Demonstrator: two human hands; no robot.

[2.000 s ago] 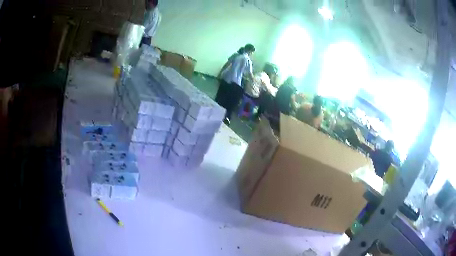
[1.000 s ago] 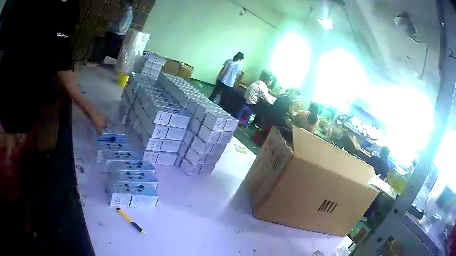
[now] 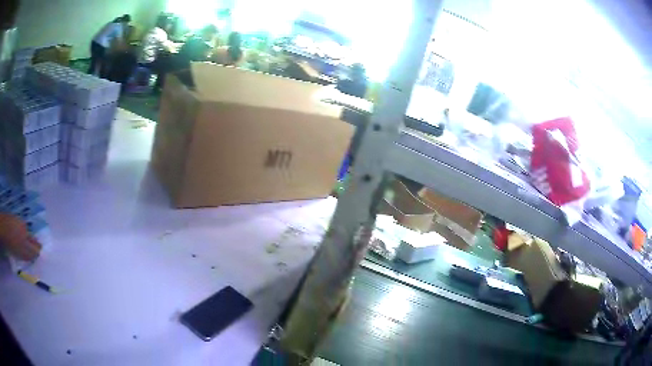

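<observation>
Neither of my hands is in view. Small white and light blue unit boxes point(image 3: 28, 205) lie on the white table point(image 3: 143, 286) at the left edge. A hand point(image 3: 19, 238) cut off by that edge is at these boxes; it appears to be another person's. A thin yellow and black marker or knife point(image 3: 36, 282) lies just in front. Stacked unit boxes point(image 3: 89, 96) stand behind in tall blocks. A black smartphone point(image 3: 216, 312) lies flat near the table's front.
A large open brown carton point(image 3: 250, 154) marked "M11" stands on the table. A metal post point(image 3: 372, 154) rises right of it. Beyond is a green conveyor belt point(image 3: 400, 314) with white boxes point(image 3: 420, 246). A red bag point(image 3: 557, 161) lies on the shelf. People sit and stand behind.
The view has swung right, bringing in the phone, belt and red bag. The other person's body has left the picture at the left; a hand is now at the nearer unit boxes.
</observation>
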